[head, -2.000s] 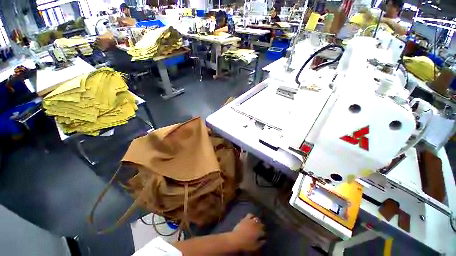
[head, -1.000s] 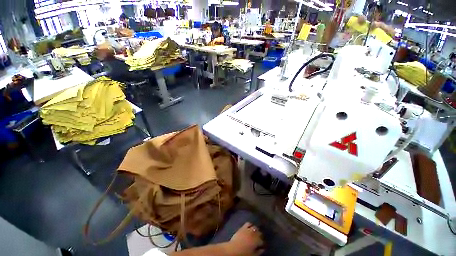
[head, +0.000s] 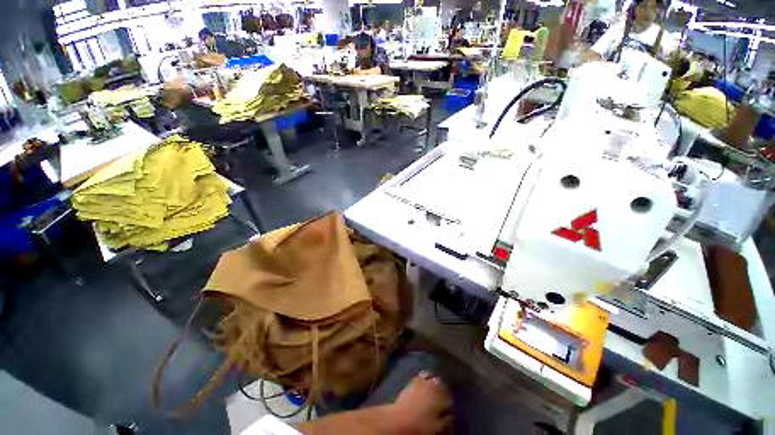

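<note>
My left hand lies low in the frame on my dark-clothed lap, fingers curled and blurred; whether it holds something cannot be seen. My right hand is out of the picture. A slumped pile of brown bag panels with dangling straps sits left of my hand, not touched by it. The white pattern sewer with a red logo stands at the right. Its orange-yellow clamp plate lies under the head, with no brown panel showing in it.
Small brown patches and a larger brown piece lie on the machine table. A yellow-green stack is on a side table at left. A person stands behind the machine.
The view has shifted slightly. The person behind the machine shows more fully. My left hand stays on my lap, and the panel pile and clamp plate look unchanged.
</note>
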